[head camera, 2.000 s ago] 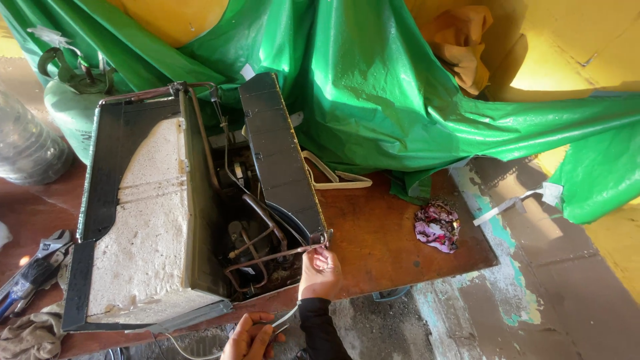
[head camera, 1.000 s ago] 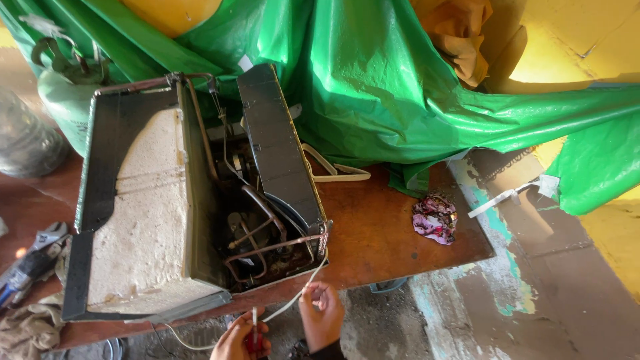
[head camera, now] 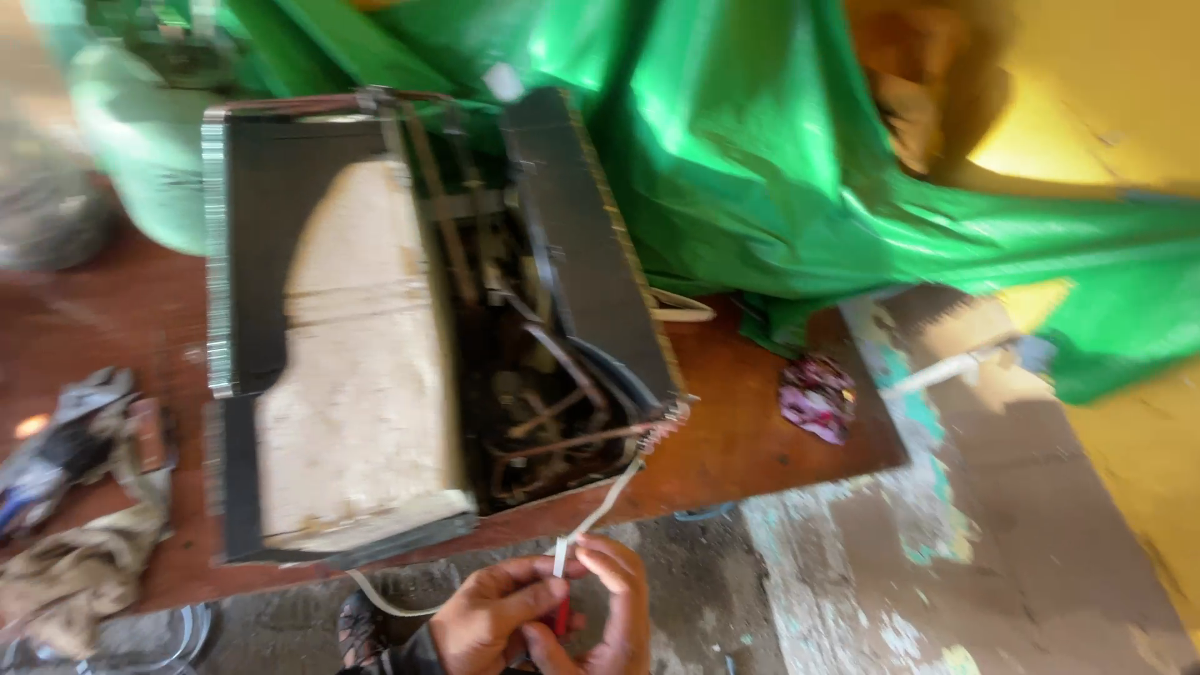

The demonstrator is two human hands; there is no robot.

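Observation:
An opened air conditioner unit (head camera: 361, 347) with foam insulation, copper tubes and coil ends stands on a brown wooden table (head camera: 750, 450). A pale cord (head camera: 609, 497) runs from a cluster of wrapped wire (head camera: 664, 427) at the unit's near right corner down to the hands. My left hand (head camera: 506, 609) holds a small tool with a red handle (head camera: 562, 609) and a white upper part. Against it, my right hand (head camera: 609, 600) pinches the cord near the tool's tip. The picture is blurred, so the tool's exact kind cannot be told.
Pliers (head camera: 70, 441) and a tan rag (head camera: 84, 572) lie at the table's left. Behind them stand a pale green gas cylinder (head camera: 141, 141) and a clear plastic container (head camera: 47, 187). A green tarp (head camera: 731, 141) hangs behind; a crumpled pink cloth (head camera: 817, 398) lies right. A foot (head camera: 361, 623) shows below.
My right hand has left the unit's near right corner, where it was two seconds ago, and has come down beside my left hand. The view has shifted.

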